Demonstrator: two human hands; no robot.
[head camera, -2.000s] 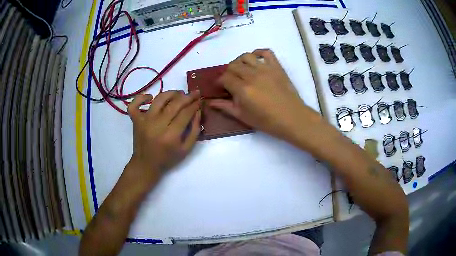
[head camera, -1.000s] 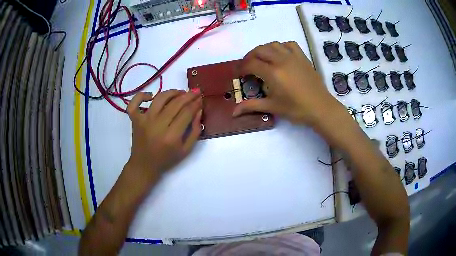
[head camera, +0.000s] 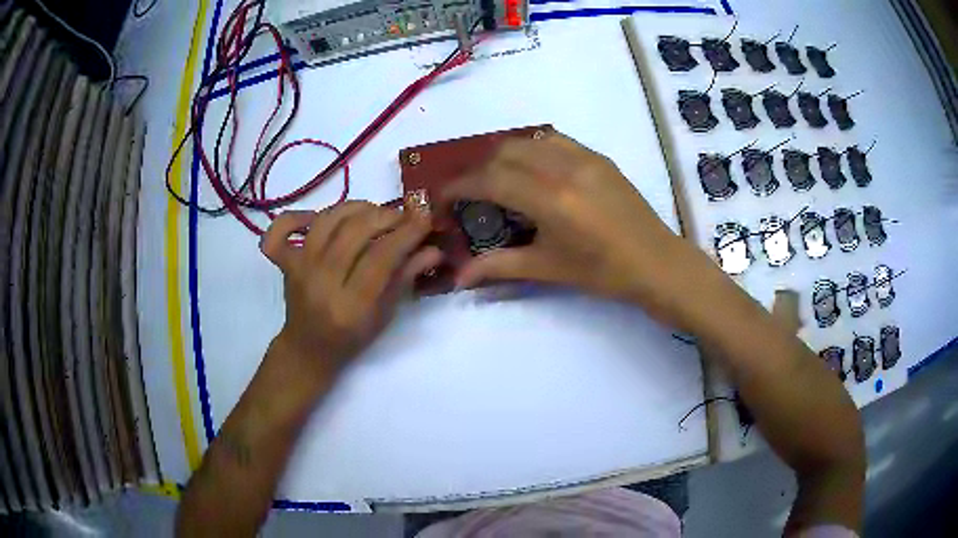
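Observation:
The reddish-brown test fixture (head camera: 462, 158) lies in front of me, with screws at its corners. A dark round miniature speaker (head camera: 484, 224) is over the fixture, between the thumb and fingers of my right hand (head camera: 557, 215). The hand is slightly blurred. My left hand (head camera: 352, 263) is at the fixture's left edge, its fingertips beside the small silvery contact terminals (head camera: 418, 200). Whether the left fingers pinch a wire or a terminal is hidden. The cream strips of the nest are not visible under my right hand.
The foam tray (head camera: 657, 126) at right holds rows of speakers (head camera: 717, 174), some shiny silver. Red and black test leads (head camera: 368, 131) loop at upper left and run to the grey tester (head camera: 378, 32). Stacked trays (head camera: 63, 294) stand at far left.
The speaker, seen at the fixture's right part a second ago, is now nearer its middle with my right hand. My left fingers have shifted and the thumb is spread. The tester's red glow is dimmer.

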